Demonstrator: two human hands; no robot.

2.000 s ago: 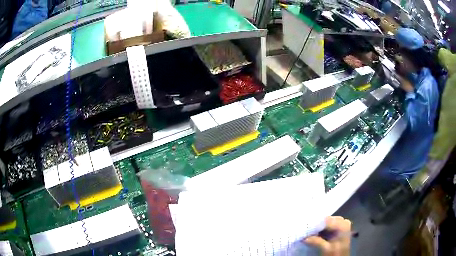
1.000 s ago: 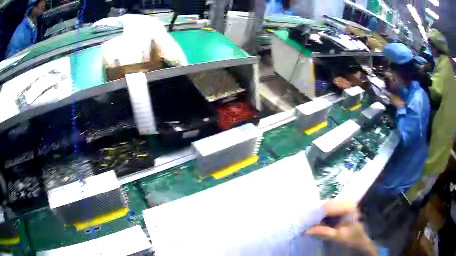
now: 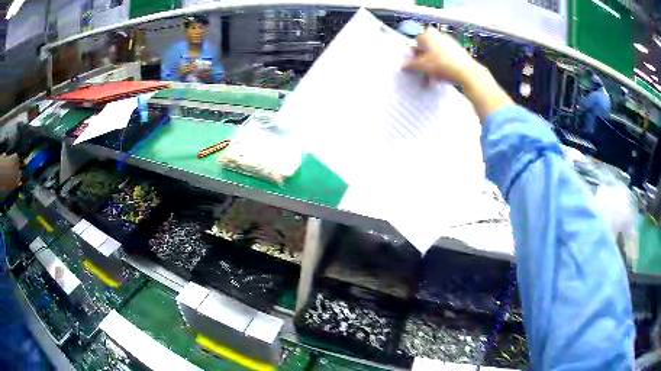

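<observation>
My right hand (image 3: 435,59) holds a white printed paper sheet (image 3: 377,109) by its upper right edge. The arm reaches up from the lower right in a blue sleeve. The sheet hangs tilted above the green-matted shelf (image 3: 190,145), and its lowest corner reaches down in front of the shelf's edge. It hides part of the shelf behind it. My left hand is not in view.
A clear bag of pale parts (image 3: 261,151) and an orange pen-like item (image 3: 214,149) lie on the shelf. Component bins (image 3: 346,319) stand below. Finned heatsinks (image 3: 228,319) stand on green boards. A person (image 3: 192,58) is behind the line; another's hand (image 3: 10,172) shows at the left edge.
The view has swung left along the line. My right hand has raised the paper from above the boards to above the shelf. The bag of red parts is out of view.
</observation>
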